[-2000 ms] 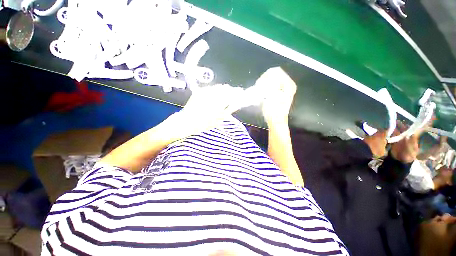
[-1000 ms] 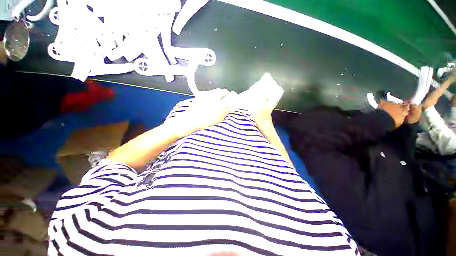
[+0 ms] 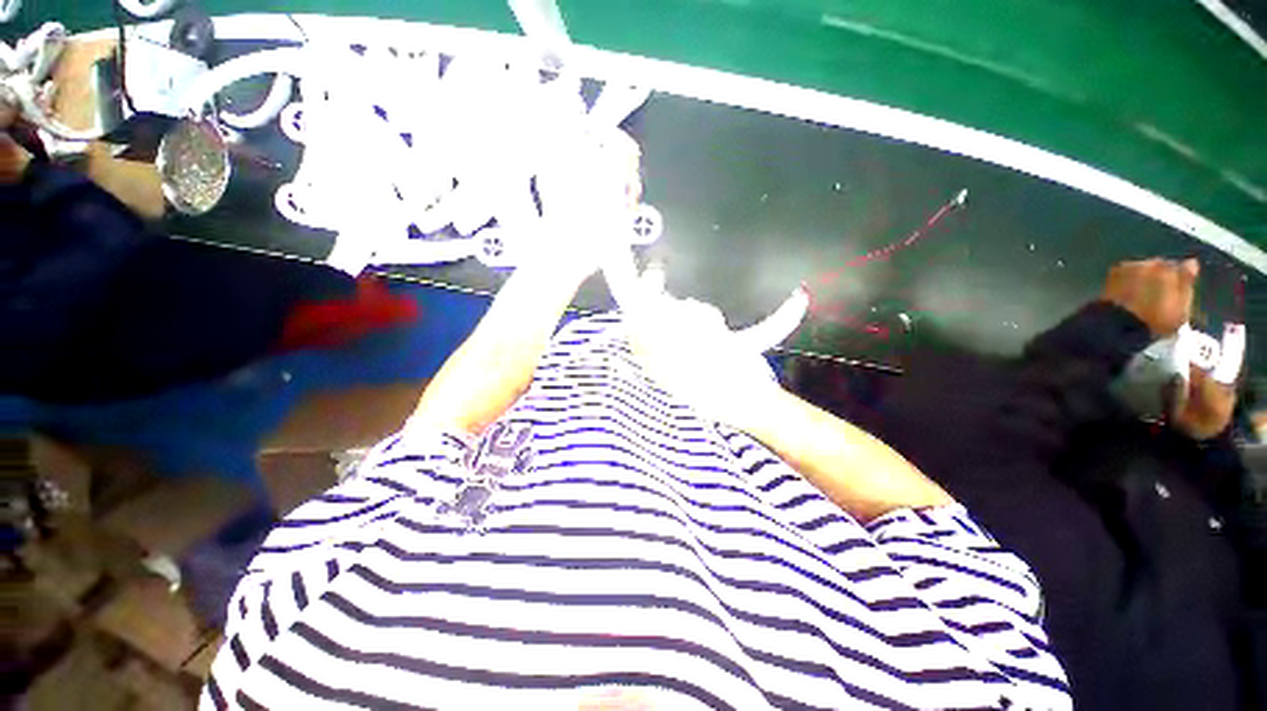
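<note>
My right hand point(image 3: 695, 347) is closed around a white curved part point(image 3: 781, 322) in front of my shirt. One end of the part sticks out to the right. Thin red wires point(image 3: 889, 253) trail from near that end over the dark bench. My left hand point(image 3: 573, 233) is at the right edge of the pile of loose white shells point(image 3: 417, 146). It is washed out against the white, so its fingers and anything in them cannot be told. A spoked round shell end point(image 3: 643, 224) lies beside it.
The dark bench point(image 3: 1028, 229) borders a pale rail and a green conveyor belt point(image 3: 903, 70). A round metallic object point(image 3: 192, 167) hangs at the far left. A neighbour's hands point(image 3: 1153, 295) hold a white part at right. Cardboard cartons stand on the floor at lower left.
My left hand has moved up from in front of my shirt to the pile. My right hand now shows a white part with red wires. The view has shifted, and the pile sits further right.
</note>
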